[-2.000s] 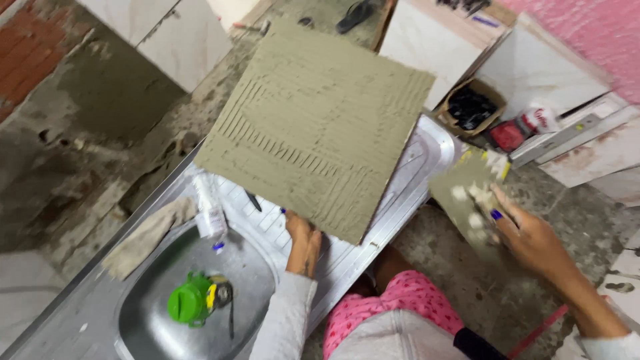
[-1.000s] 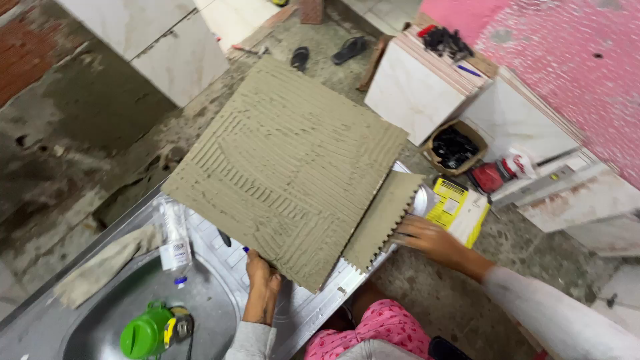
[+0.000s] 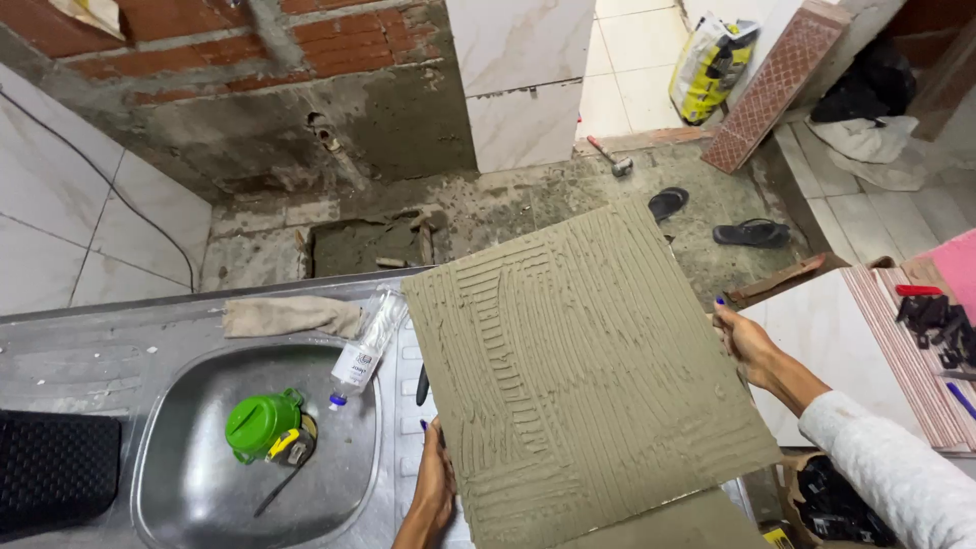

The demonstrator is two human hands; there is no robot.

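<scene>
A large square tile [image 3: 587, 366], its upward face coated with ridged grey mortar, is held above the steel sink's drainboard. My left hand [image 3: 438, 488] grips its left edge, fingers partly hidden beneath. At the right edge my right hand [image 3: 743, 343] holds it, thumb up. Below the tile's near edge lies a flat mortar-smeared surface [image 3: 679, 526], partly hidden, possibly the trowel. A clear plastic bottle [image 3: 362, 354] with a blue cap lies by the tile's left corner, beside a beige cloth [image 3: 286, 316]. A dark handle [image 3: 422, 385] shows at the left edge.
The sink basin [image 3: 191, 488] holds a green container [image 3: 259, 423] and a tape measure [image 3: 293, 446]. A black woven basket [image 3: 57, 473] stands at left. Stacked tiles [image 3: 831, 351] bear black clips [image 3: 942, 324]. Sandals [image 3: 751, 233] and a hammer [image 3: 612, 158] lie on the floor before the partly tiled wall.
My right hand has left the notched trowel and now holds the tile's right edge. My left hand remains at the tile. The view has turned, showing more of the brick wall.
</scene>
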